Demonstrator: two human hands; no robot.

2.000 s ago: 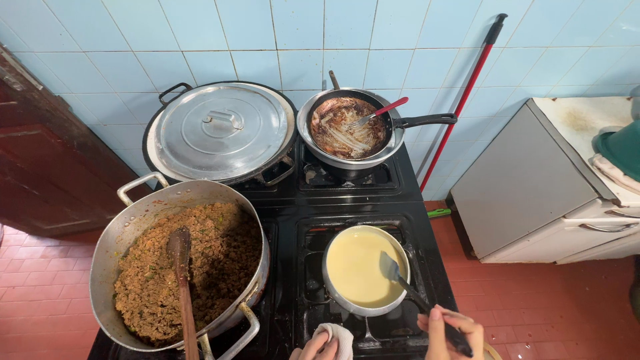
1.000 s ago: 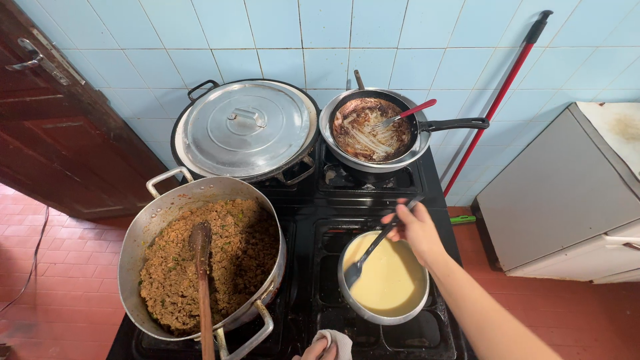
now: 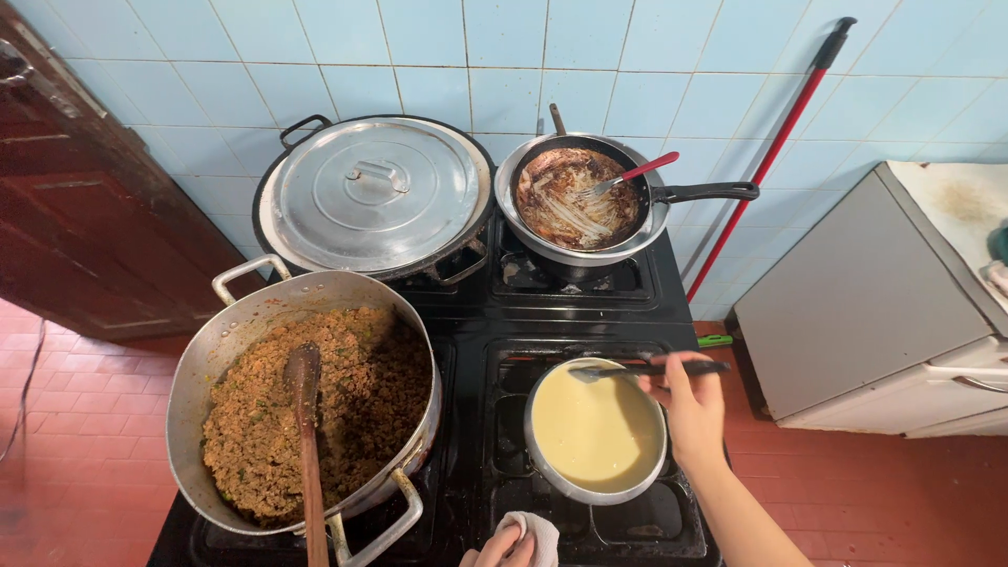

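My right hand (image 3: 687, 402) grips the dark handle of a spatula (image 3: 650, 368), whose grey head dips into the far side of a pale yellow liquid (image 3: 594, 433). The liquid fills much of a small metal pot (image 3: 543, 465) on the front right of the stove. Below that pot, at the bottom edge, my left hand (image 3: 504, 549) holds a white cloth (image 3: 535, 529); what lies under the cloth is hidden. To the left stands a large aluminium pot (image 3: 186, 441) of cooked ground meat (image 3: 260, 409), with a wooden spoon (image 3: 309, 425) resting in it.
Behind are a wide pot with a metal lid (image 3: 374, 213) and a frying pan (image 3: 661, 194) with brown residue and a red-handled fork (image 3: 630, 172), set on a metal bowl. A red pole (image 3: 756, 181) leans on the tiles beside a white cabinet (image 3: 858, 315). A wooden door (image 3: 102, 213) is at left.
The spatula head has moved from the pot's left side to its far side, and its handle now points right. My right hand has moved down and rightward relative to the pot. The cloth remains in my left hand.
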